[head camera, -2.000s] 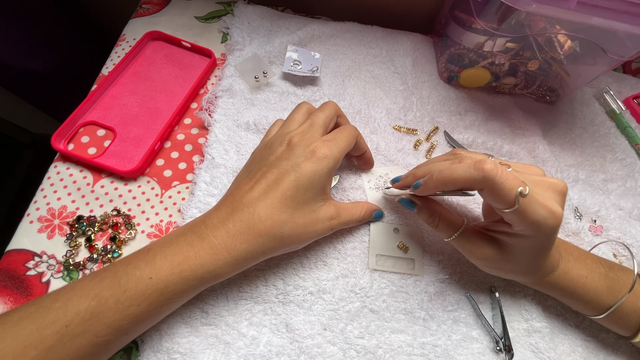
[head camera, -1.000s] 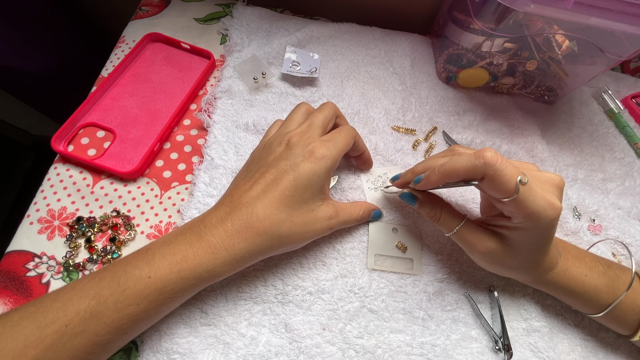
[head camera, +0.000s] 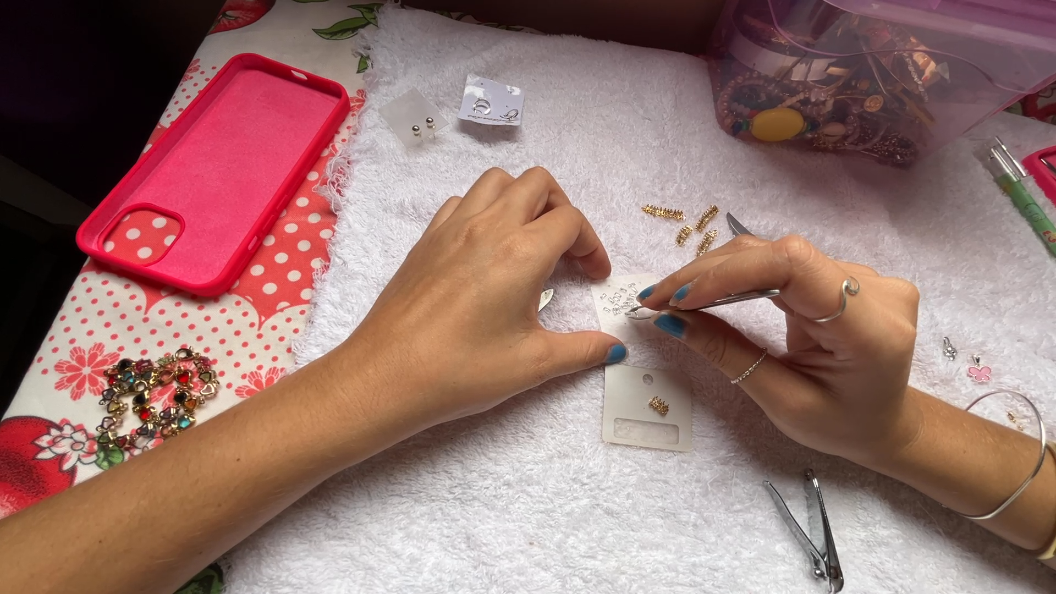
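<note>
My right hand [head camera: 792, 346] pinches slim metal tweezers [head camera: 734, 297] between thumb and fingers. Their tip is over small silver jewelry pieces [head camera: 619, 299] on a white card [head camera: 606, 318]. At that card's left side rests my left hand [head camera: 495, 297], its thumb and index finger apart with nothing seen between them. Just below lies another white card [head camera: 648, 375] bearing a small gold piece [head camera: 658, 405]. Short gold spiky chain pieces [head camera: 662, 213] lie on the towel above my right hand. A silver leaf-shaped item [head camera: 545, 299], partly hidden, shows beside my left hand.
Around lie a white towel [head camera: 462, 511], red phone case [head camera: 223, 173], multicolored charm bracelet [head camera: 157, 396], nail clippers [head camera: 813, 528], green pen [head camera: 1027, 202] and pink butterfly charm [head camera: 979, 370]. A purple plastic box [head camera: 982, 91] of jewelry stands at back right, earring cards [head camera: 491, 101] at the back.
</note>
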